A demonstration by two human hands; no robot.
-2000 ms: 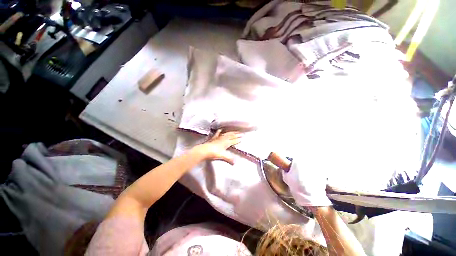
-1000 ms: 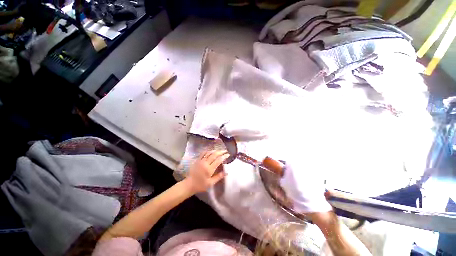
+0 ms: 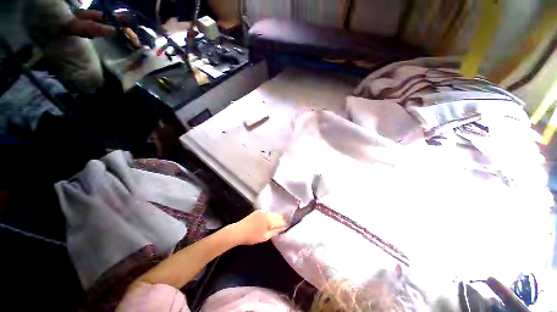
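A pale garment piece (image 3: pixel 339 177) lies across the pressing table, its right part lost in glare. A reddish-brown seam (image 3: pixel 361 230) runs diagonally over it, with a dark open fold at its upper left end. My left hand (image 3: pixel 267 226) is closed on the cloth's near left edge beside that fold. My right hand cannot be made out. A dark shape with a brown bar, perhaps the iron (image 3: pixel 504 294), shows at the lower right edge, partly washed out.
A tan block (image 3: pixel 256 122) lies on the pale table (image 3: pixel 226 143). Crumpled cloth with dark edges (image 3: pixel 427 85) is piled at the back. Grey cloth with reddish-brown bands (image 3: pixel 119 207) hangs low at left. A long dark cushion (image 3: pixel 330 46) is behind. Another person's hand (image 3: pixel 91 25) shows at upper left.
The view has swung left and up. My right hand and the iron have left the seam, which now lies exposed. My left hand has gone from lying flat to gripping the cloth's edge.
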